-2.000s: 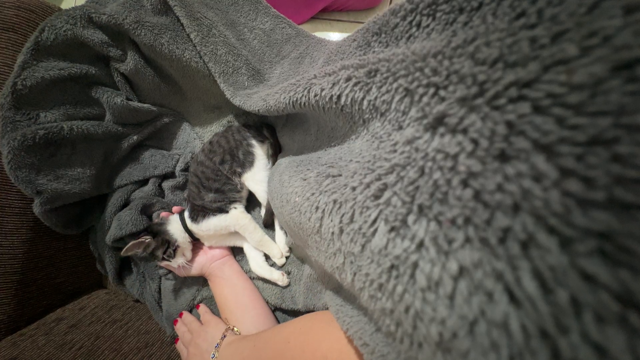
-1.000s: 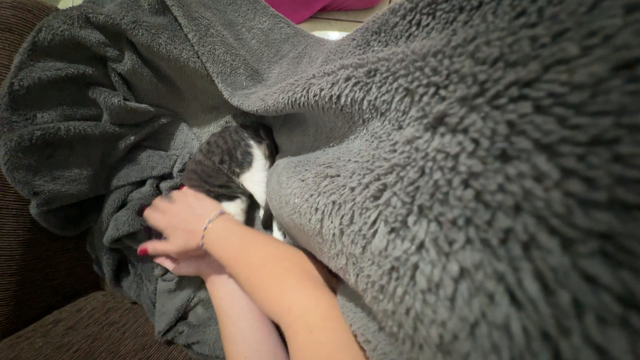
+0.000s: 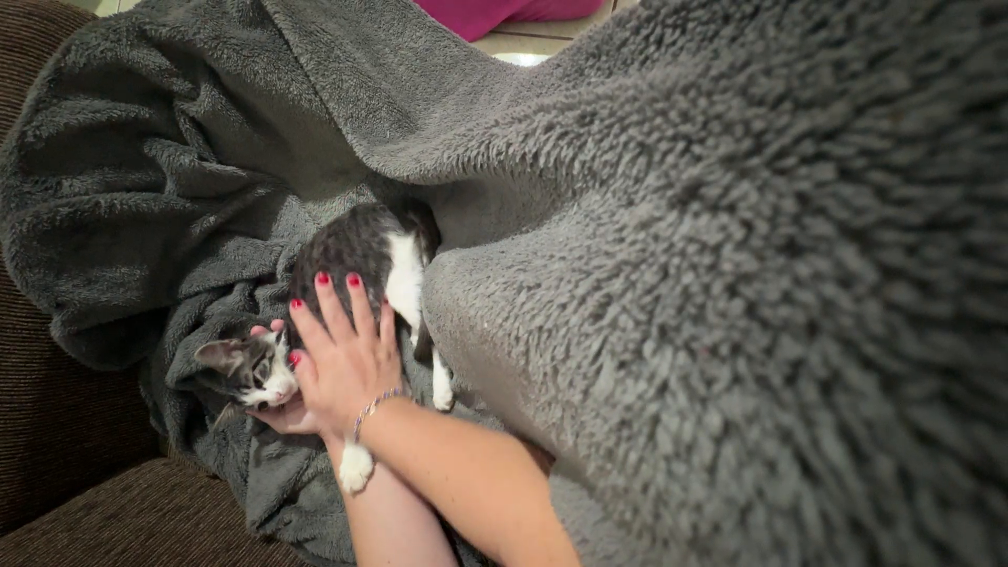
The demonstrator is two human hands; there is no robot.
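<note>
A gray tabby and white kitten (image 3: 346,244) lies on its side on a gray plush blanket (image 3: 228,157). Its head is cupped from below by my left hand (image 3: 287,417), whose fingertips show beyond the neck; most of that palm is hidden. My right hand (image 3: 350,362), with red nails and a bracelet (image 3: 374,405) at the wrist, rests flat on the kitten's chest and side, fingers spread. Its forearm crosses over my left one. A white front paw (image 3: 357,468) hangs over my left wrist. One ear is upright, and the face points toward my right thumb.
Raised blanket folds (image 3: 669,260) fill the right side. Brown ribbed sofa upholstery (image 3: 63,425) shows at the left and lower left. At the top edge are a magenta cloth item (image 3: 512,12) and pale floor tiles (image 3: 543,30).
A second ago my right hand covered the kitten's head and neck; it now lies farther right on the body, with the face visible. Two seconds ago it was beside my left forearm, off the kitten.
</note>
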